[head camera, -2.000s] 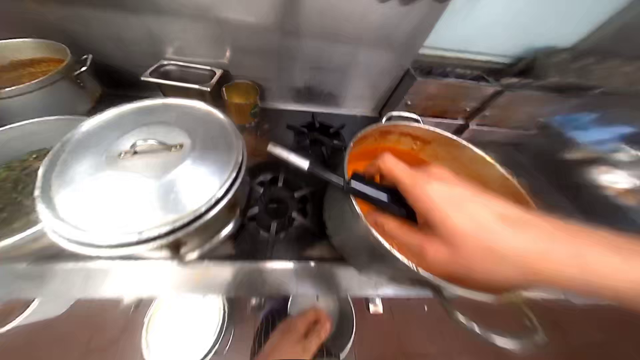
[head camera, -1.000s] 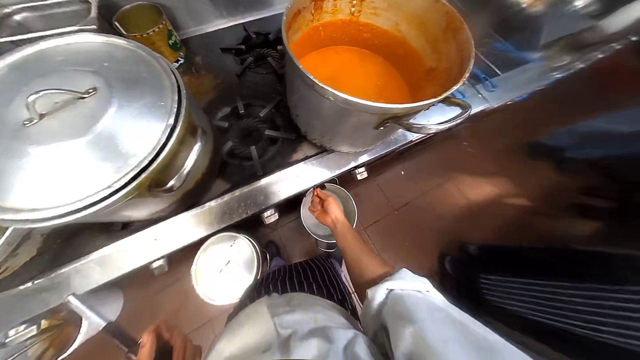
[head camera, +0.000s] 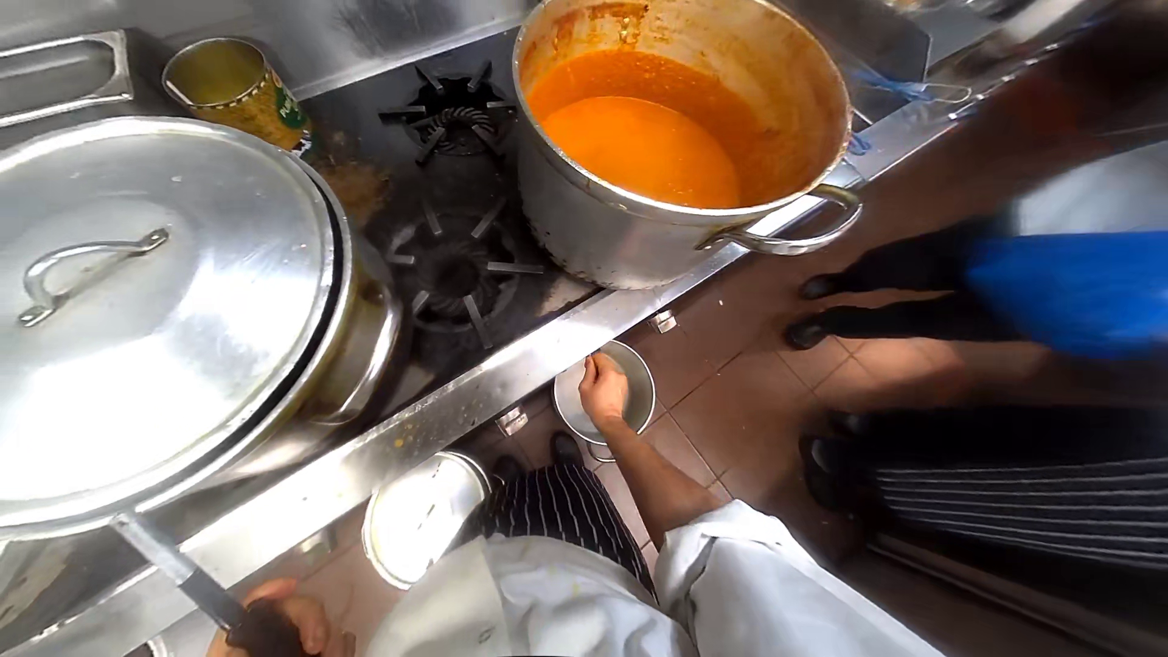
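A long-handled metal utensil (head camera: 164,552) with a dark grip is in my left hand (head camera: 278,620), low at the left; its working end is hidden. My right hand (head camera: 604,388) reaches to just below the stove's front edge, fingers curled, with an empty-looking metal pot (head camera: 643,365) behind it, lower down. Whether the fingers grip anything cannot be told. Above it on the stove, a large open stockpot (head camera: 607,237) holds orange sauce (head camera: 639,151). A second large pot stands at the left under a metal lid (head camera: 210,237).
Between the stockpots are black burner grates (head camera: 456,269). A used open can (head camera: 224,91) and a metal pan (head camera: 109,68) stand behind. A round lidded container (head camera: 424,520) is near my legs. People in dark trousers (head camera: 931,319) stand at the right on the tiled floor.
My right hand, earlier over the sauce pot with the black-handled utensil, has moved down to the stove's front without it. A utensil is now in my left hand. The view has turned downward.
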